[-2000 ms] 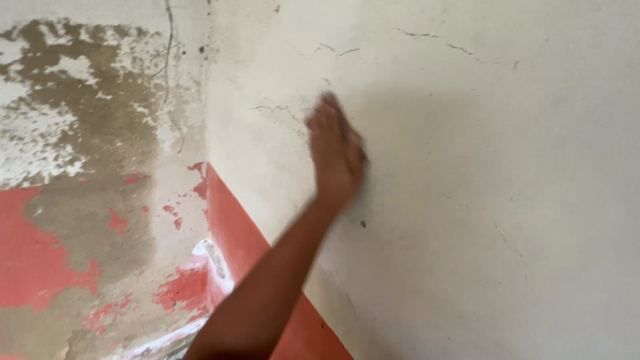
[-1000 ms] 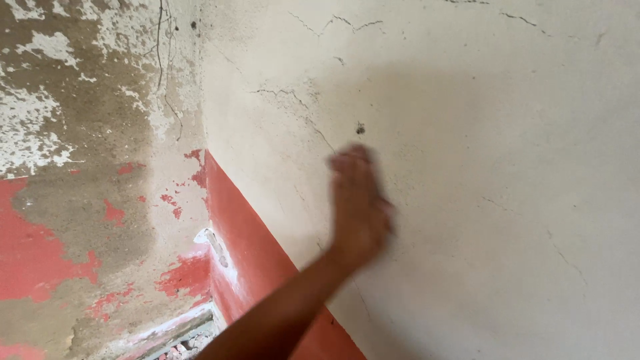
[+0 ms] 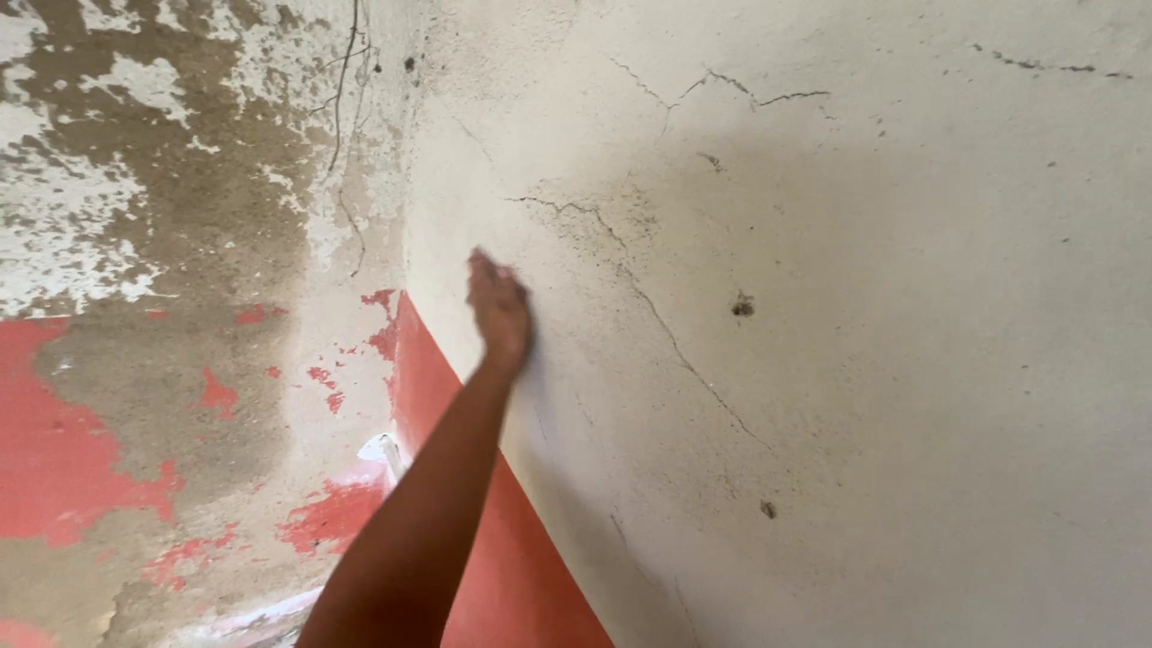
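Note:
My left hand (image 3: pixel 500 310) is raised with its palm side toward the pale plastered wall (image 3: pixel 900 378), and it appears to lie against the surface. Its fingers point up, are slightly blurred and hold nothing. The forearm rises from the bottom edge, across the red painted band (image 3: pixel 531 549) at the foot of the pale wall. Right of the fingers a long thin crack (image 3: pixel 661 324) runs down the plaster. A small dark hole (image 3: pixel 742 306) lies farther right, and another pit (image 3: pixel 768 509) is below it. My right hand is out of view.
At the left, a second wall (image 3: pixel 225 180) with peeling white and red paint meets the pale wall in a corner. Thin root-like strands (image 3: pixel 342 90) run down it near the corner. A whitish object (image 3: pixel 387 450) sits low in the corner. More cracks (image 3: pixel 756 94) mark the upper plaster.
My left hand has moved left over the pale wall, closer to the corner; a second ago it was just below the small dark hole.

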